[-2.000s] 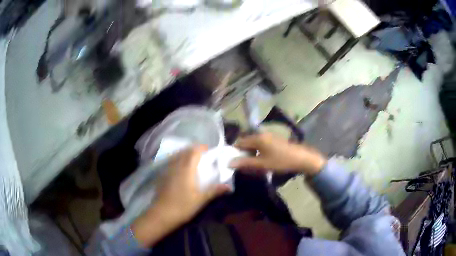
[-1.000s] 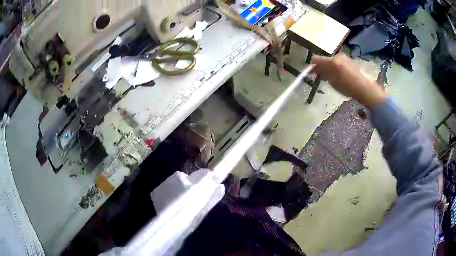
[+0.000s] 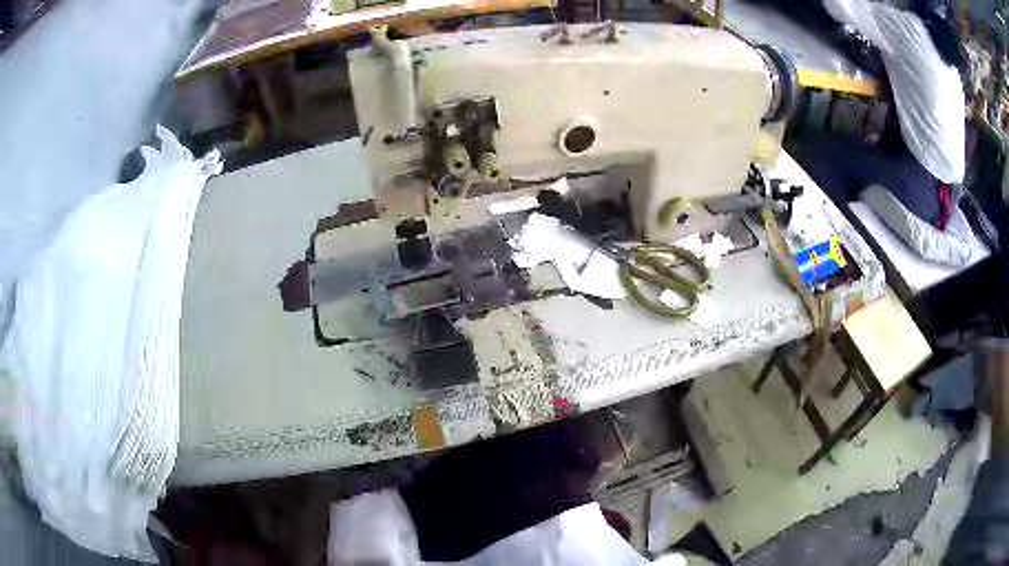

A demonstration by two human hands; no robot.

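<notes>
White cloth (image 3: pixel 553 540) lies on the lap at the bottom edge, in front of the table, partly cut off by the frame. The cream sewing machine (image 3: pixel 520 105) stands on the table. A shiny metal plate (image 3: pixel 426 294) lies below its needle area, with no cloth visible there. A thick layered bundle of white pieces (image 3: pixel 105 354) hangs over the table's left end. Neither my left hand nor my right hand is in view.
Brass-handled scissors (image 3: pixel 664 279) lie over white offcuts (image 3: pixel 559 252) on the pale table (image 3: pixel 266 409). A blue and yellow box (image 3: pixel 819 261) sits at the right end. A stool (image 3: pixel 888 338) stands right. A person in white and dark clothes (image 3: pixel 918 100) is back right.
The view has swung up and left, bringing the whole machine and the white bundle into sight. My right hand, which was pulling a white strip taut, has left the picture.
</notes>
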